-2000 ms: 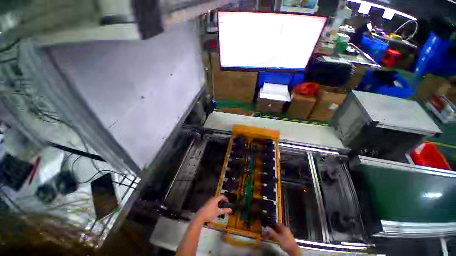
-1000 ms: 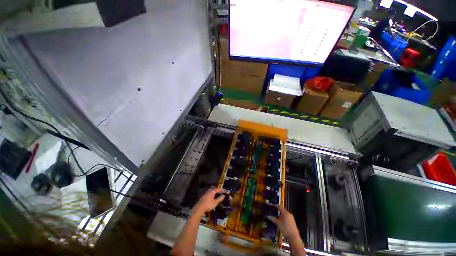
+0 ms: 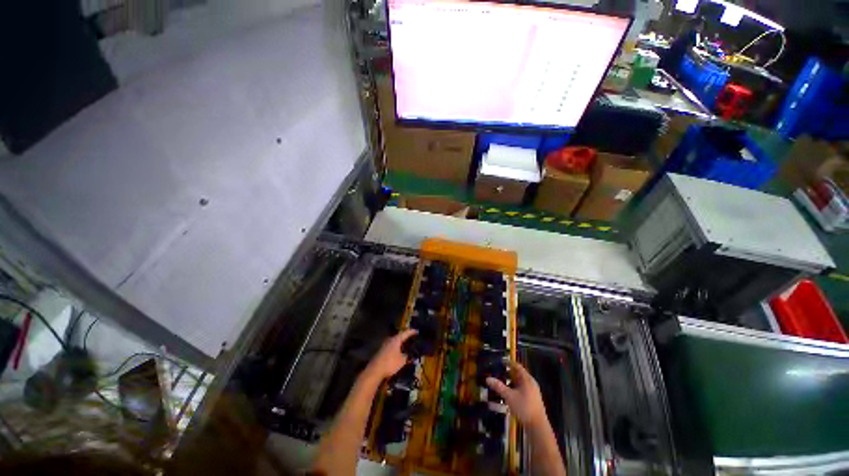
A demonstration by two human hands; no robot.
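The orange test fixture [image 3: 470,251] lies lengthwise in front of me on the dark metal rails, its near end at the picture's bottom edge. Two rows of small black adapters [image 3: 434,279] sit along it, with a narrow green strip [image 3: 451,372] between them. My left hand [image 3: 395,355] is at the left row, about halfway down, with its fingertips on a black adapter. My right hand [image 3: 518,390] is at the right row, with its thumb and fingers around a black adapter. The undersides of both grips are hidden. Black cords lie among the near blocks.
A grey-white machine panel [image 3: 214,177] leans in at the left. A large bright monitor [image 3: 503,65] stands ahead. A green belt conveyor [image 3: 763,395] is at the right, below a metal cabinet [image 3: 745,218]. A white ledge [image 3: 559,256] runs behind the fixture.
Both hands have moved from the fixture's near end to farther up the rows. Near adapters now sit more loosely, with cords over them. The view has also shifted.
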